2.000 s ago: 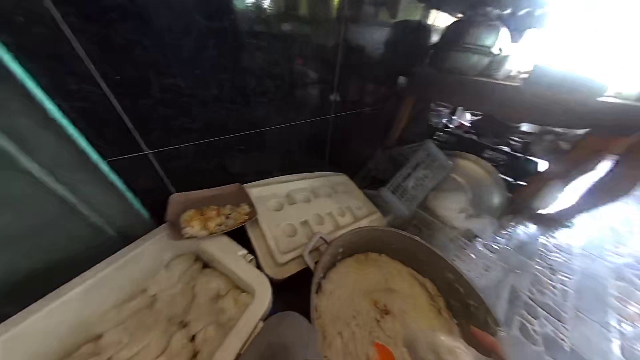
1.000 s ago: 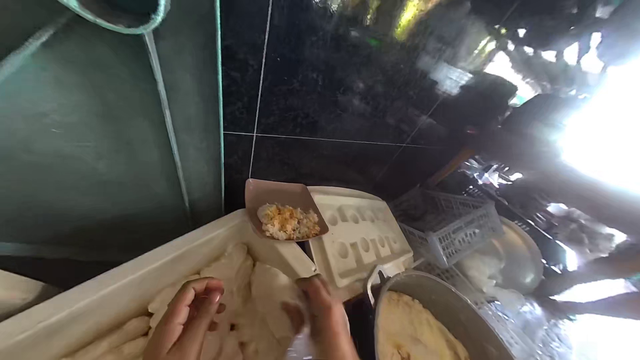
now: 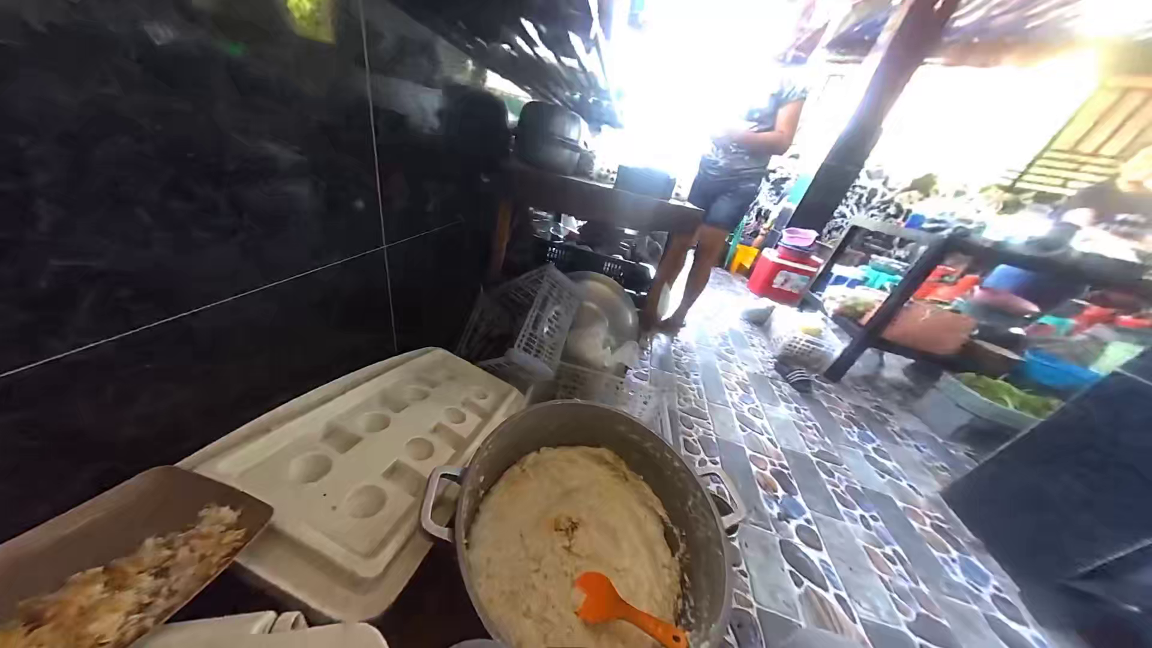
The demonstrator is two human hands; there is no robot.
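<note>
Neither of my hands shows in the head view. A large two-handled metal pot (image 3: 594,414) stands low in the middle, holding a pale, soft mass like rice or dough (image 3: 540,540). An orange plastic spoon (image 3: 621,608) rests on that mass, its handle toward the bottom edge. Left of the pot lies a cream cooler lid (image 3: 360,468) with round hollows. A brown tray (image 3: 153,495) at the lower left holds cooked rice (image 3: 126,576) with browned bits. Part of a cream container rim (image 3: 270,632) shows at the bottom edge.
Plastic crates (image 3: 540,315) and a metal basin (image 3: 607,310) stand beyond the pot. Behind them is a wooden table (image 3: 594,200) with a dark pot (image 3: 547,135). A person (image 3: 738,171) stands beside it. To the right, a rack (image 3: 900,297) holds goods above the patterned tile floor (image 3: 810,504).
Both my hands, over the cream container with pale contents a second ago, are out of view. The view has swung right, bringing in the floor and the person.
</note>
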